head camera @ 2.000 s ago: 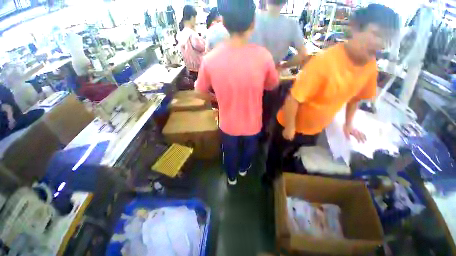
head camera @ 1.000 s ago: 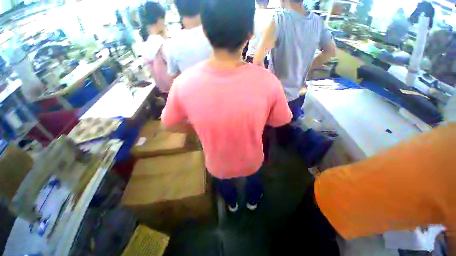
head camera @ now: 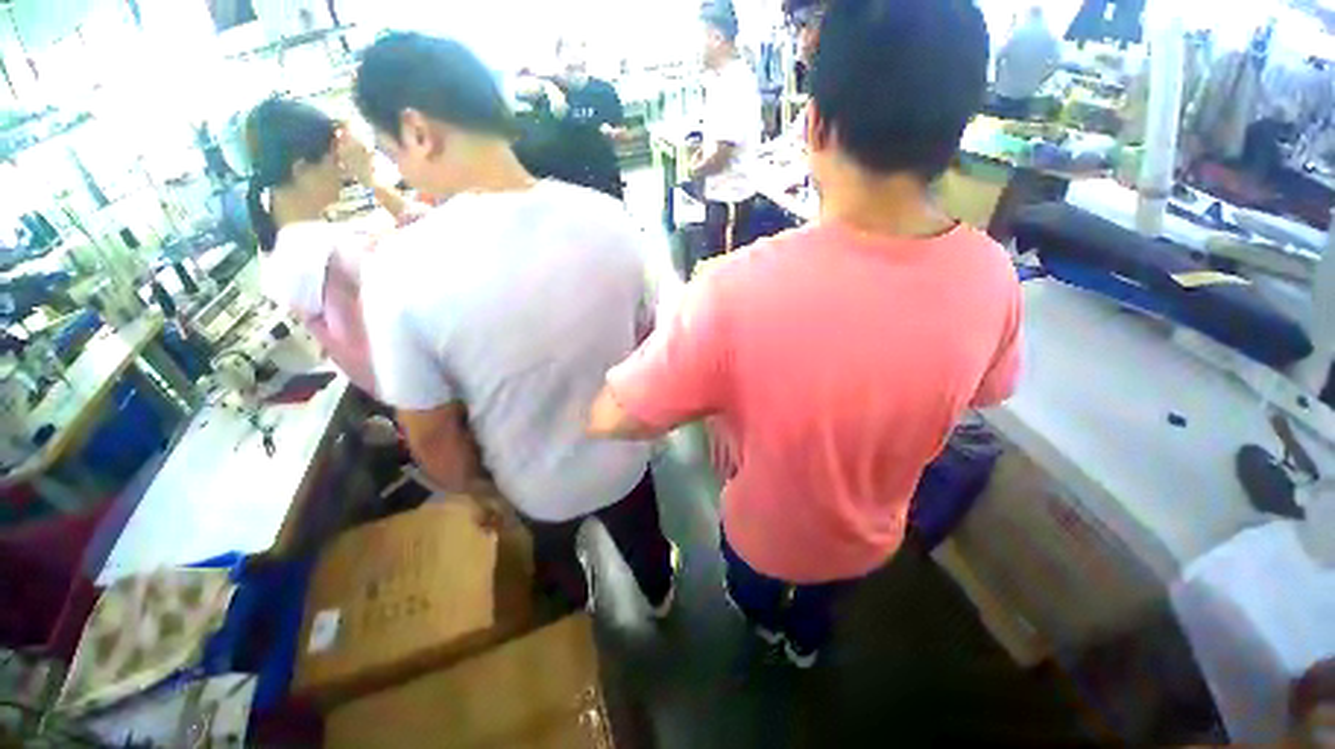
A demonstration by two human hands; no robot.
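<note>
Neither of my hands is in the picture. Nearest in front of me, a person in a salmon-pink shirt (head camera: 849, 395) stands in the aisle with their back to me. A person in a light grey shirt (head camera: 513, 322) stands to the left, beside brown cardboard boxes (head camera: 403, 585). One arm of this person hangs down towards the boxes; the hand is not clear.
On the left is a white sewing table (head camera: 220, 468) with a machine, and a patterned cloth (head camera: 147, 629) lies in front of it. On the right is a long white table (head camera: 1098, 395) with dark rolled material (head camera: 1157, 271) along it. More people stand farther up the aisle.
The view has moved forward along the aisle. The person in orange has left the picture. The pink-shirted person now shows farther right, and the grey-shirted person beside the boxes is closer.
</note>
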